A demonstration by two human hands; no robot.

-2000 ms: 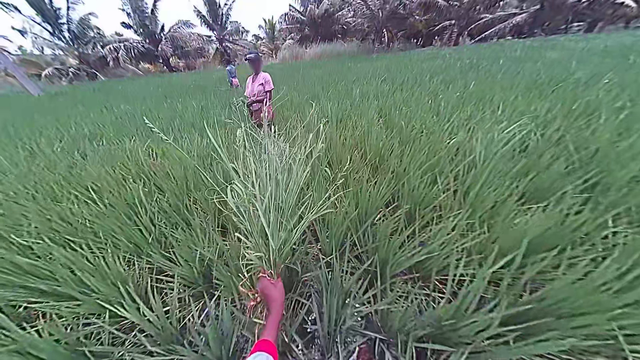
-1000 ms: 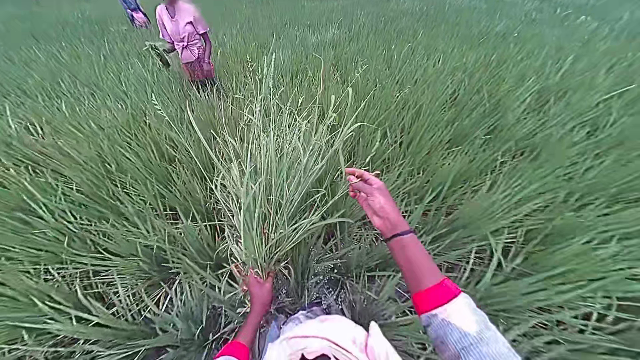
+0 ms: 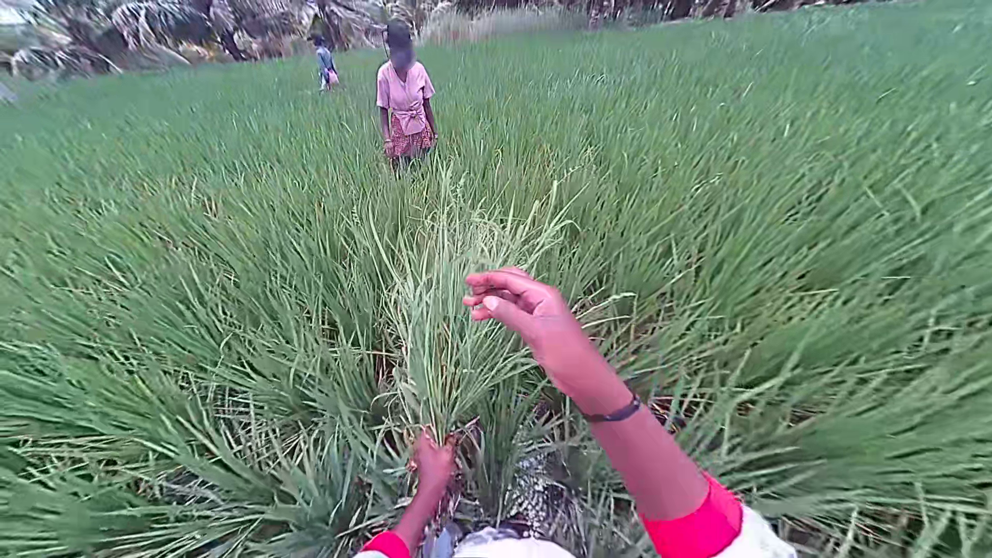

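My left hand (image 3: 434,459), low and left of centre, is closed around the base of a bundle of long grass stalks (image 3: 446,341). The bundle stands upright and fans out at the top, with pale seed heads. My right hand (image 3: 523,314) is raised in front of the bundle's right side, fingers bent and apart from the thumb, and no stalk is seen between them. A dark band (image 3: 614,411) circles the right wrist. Both sleeves end in red cuffs.
Dense green rice-like plants (image 3: 744,256) surround me. A person in a pink top (image 3: 407,101) stands ahead among the plants. Farther back at the left is another person (image 3: 325,66). Palm trees (image 3: 155,27) line the field's far edge. Water glints low between stems.
My right hand, out of view two seconds ago, has moved left from beside the bundle to in front of it. My left hand keeps its hold. The view has tilted up since one second ago.
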